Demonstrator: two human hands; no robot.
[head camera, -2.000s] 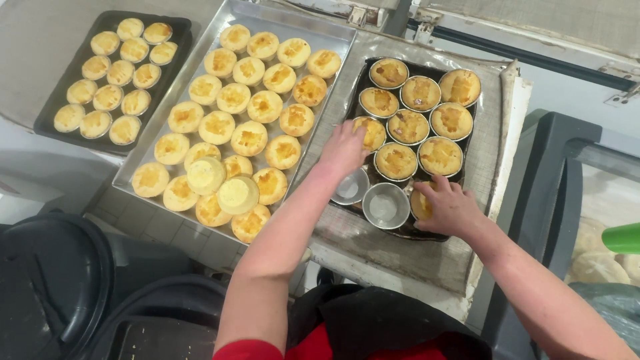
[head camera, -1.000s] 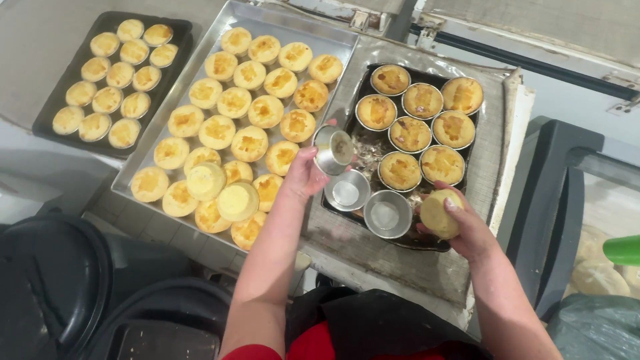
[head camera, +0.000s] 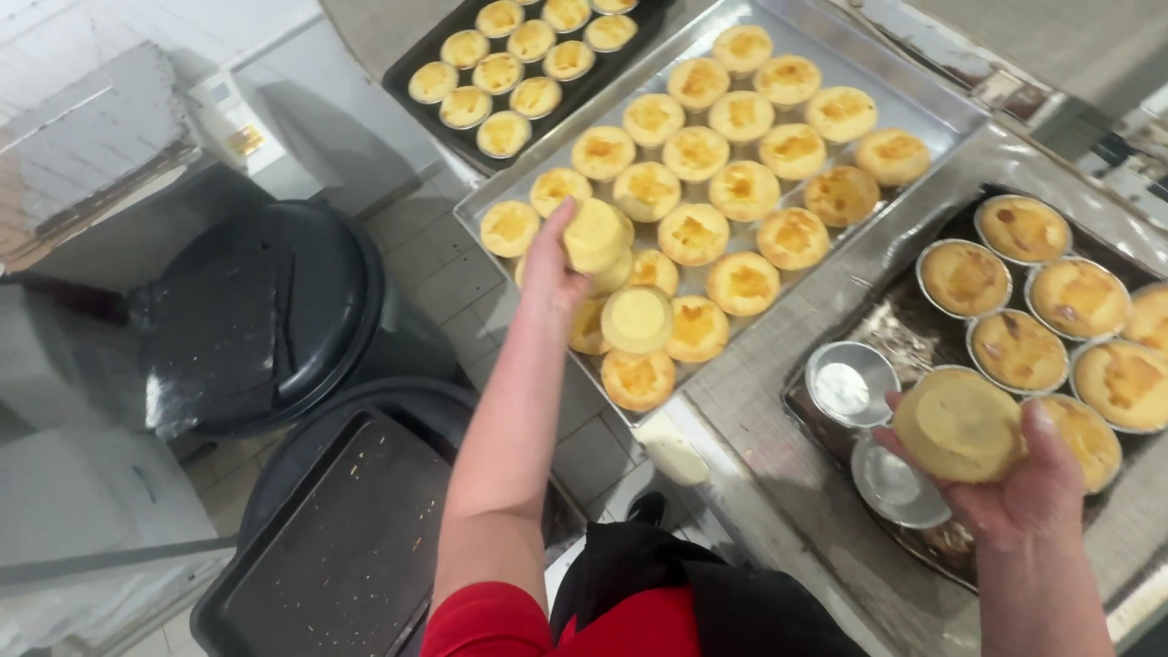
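My left hand (head camera: 558, 260) holds a small upside-down pie (head camera: 595, 235) over the lower left of the large aluminium tray (head camera: 899, 68), which bears many baked pies. Another inverted pie (head camera: 637, 319) rests just below it on the other pies. On the right, my right hand (head camera: 1022, 474) holds a pie (head camera: 958, 424) bottom up above the dark baking tray (head camera: 876, 297). In that tray stand several pies in foil-coloured metal cups, such as one pie (head camera: 1017, 349). Two empty metal cups, one upper (head camera: 853, 383) and one lower (head camera: 899, 484), lie left of my right hand.
A dark tray of smaller-looking pies (head camera: 438, 132) stands at the upper left. Below it are a black lidded bin (head camera: 319, 310) and a dark tray with crumbs (head camera: 338, 538). The worktop (head camera: 776, 438) runs between the aluminium tray and the right-hand baking tray.
My left hand has moved left from the dark baking tray to the aluminium tray; the metal cup it held is gone from it, and it now holds a pie. The view has swung left.
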